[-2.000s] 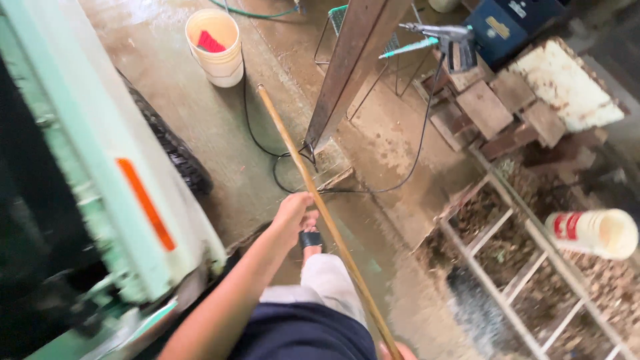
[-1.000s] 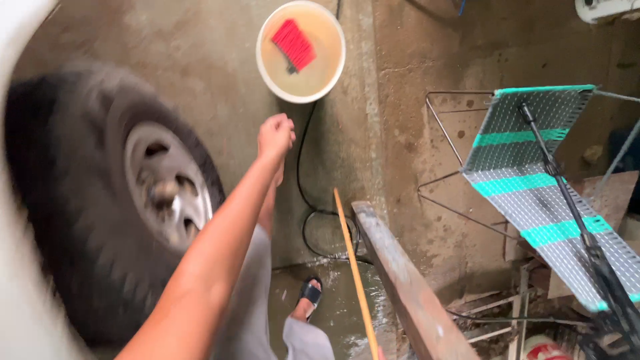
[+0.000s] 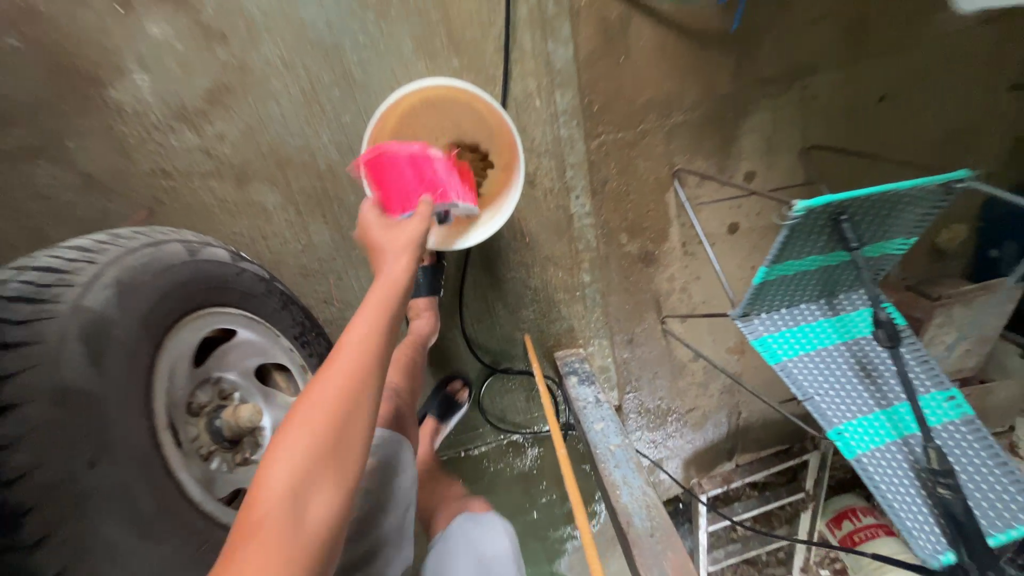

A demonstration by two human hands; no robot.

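My left hand (image 3: 394,232) holds a red-pink bristled brush head (image 3: 408,178) by its near edge, blurred by motion, over the mouth of a white plastic bucket (image 3: 518,172). Cloudy brownish liquid fills part of the bucket, and a dark brown patch shows beside the brush. A long wooden pole (image 3: 564,460) rises from the bottom edge, its upper tip bare; its lower end is out of frame. My right hand is not in view.
A vehicle wheel (image 3: 232,416) stands close at left. A black hose (image 3: 468,320) loops on the wet concrete beside a post (image 3: 620,472). To the right are a grey-and-teal woven chair (image 3: 832,336) with a black spray lance (image 3: 900,360) on it, and a metal ladder (image 3: 756,504).
My left hand let go of the wooden pole, reached to the bucket and took hold of the red brush head, which lay in the bucket before. The view has moved nearer the wheel and bucket.
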